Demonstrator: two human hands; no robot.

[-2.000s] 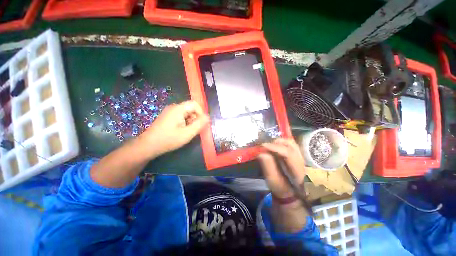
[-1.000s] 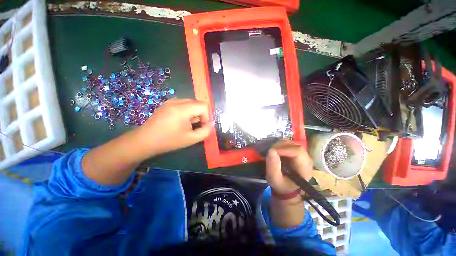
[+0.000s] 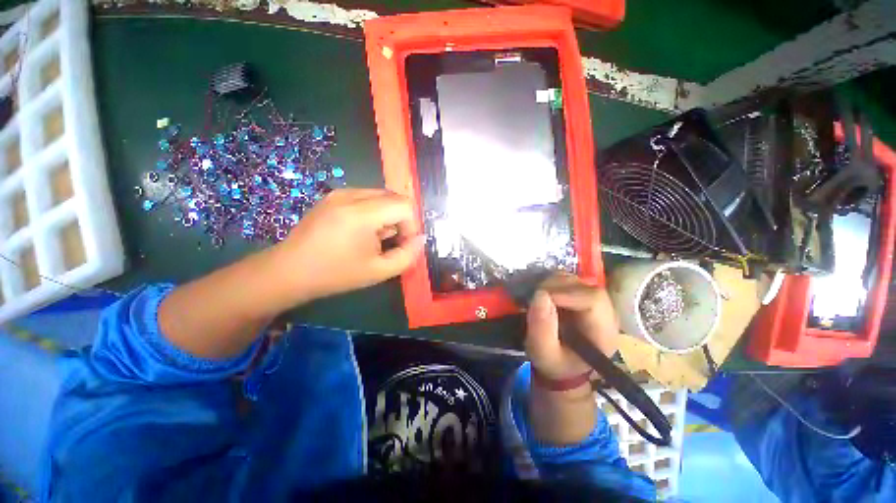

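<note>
An opened tablet (image 3: pixel 422 167) with a large silver battery (image 3: pixel 496 138) lies in a red-orange frame (image 3: pixel 393 118). Glare covers much of the circuit board (image 3: pixel 491 246) at its near end. My right hand (image 3: pixel 570 324) holds a dark soldering iron (image 3: pixel 604 363) at the frame's near right corner, its thin tip reaching over the board. My left hand (image 3: pixel 349 246) rests at the frame's left edge with thumb and forefinger pinched at the board's left side; whether a small part is between them is hidden. A loose pile of small wired components (image 3: pixel 246 182) lies to the left.
A white foam tray (image 3: pixel 88 167) is at far left, a black block (image 3: pixel 232 79) above the pile. At right are a fume fan (image 3: pixel 653 196), a cup of metal shavings (image 3: pixel 702 305) on cardboard and another framed tablet (image 3: pixel 840 265). A person's blue sleeve (image 3: pixel 776 432) shows at lower right.
The view has shifted, so the frame and pile sit higher and the fan and cup further right. Both hands stay at the same places on the frame, with the iron still over the board.
</note>
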